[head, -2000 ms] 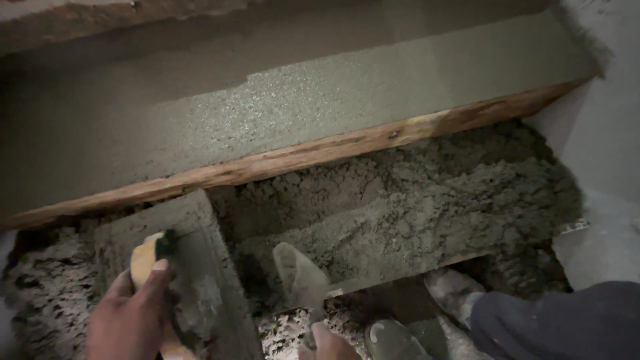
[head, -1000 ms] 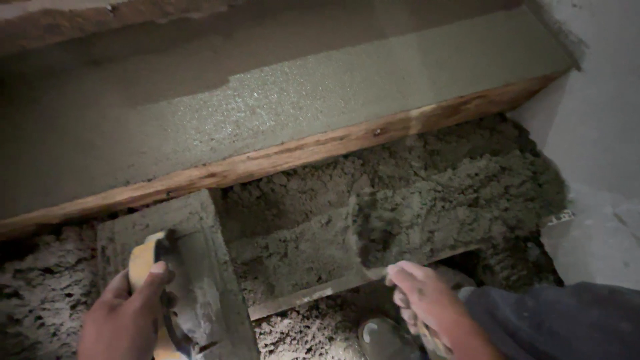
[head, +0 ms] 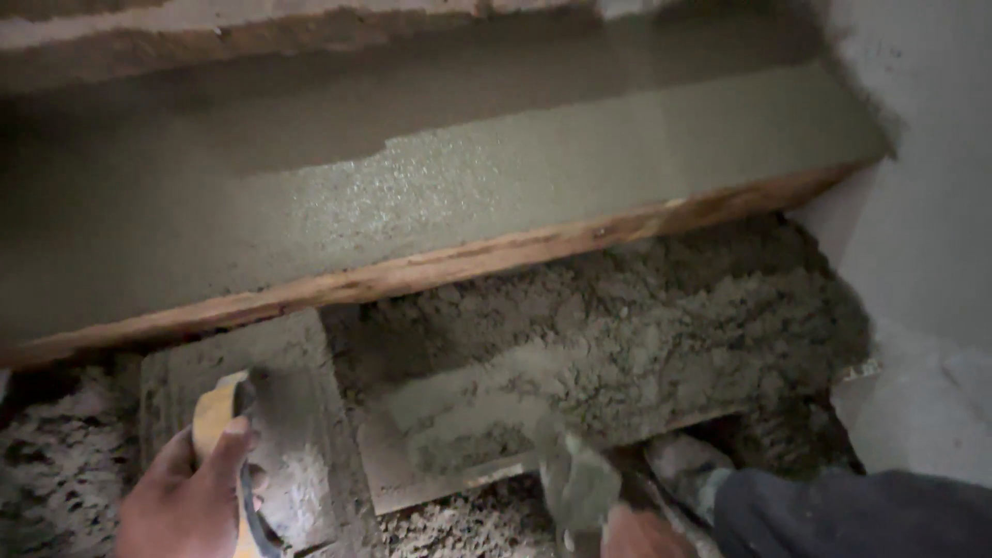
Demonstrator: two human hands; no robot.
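My left hand (head: 190,492) grips the yellow handle of a mortar-coated float (head: 298,418), which lies at the lower left just below a wooden board (head: 465,260). At the bottom centre my right hand (head: 643,535) is closed around a trowel (head: 581,473); its blade is blurred and carries wet mortar. Rough wet mortar (head: 659,341) fills the lower step to the right of the float, with a smoother patch near the step's front edge, just above the trowel. The trowel's handle is mostly hidden.
Above the board runs a step with smooth wet mortar (head: 581,163). A grey wall (head: 930,256) bounds the right side. A shoe (head: 686,461) and a dark trouser leg (head: 845,511) are at the lower right. Loose rubble (head: 62,457) lies at the lower left.
My right hand and the trowel moved right onto the mortar, then back toward the lower centre. The left hand keeps its hold on the float in about the same place.
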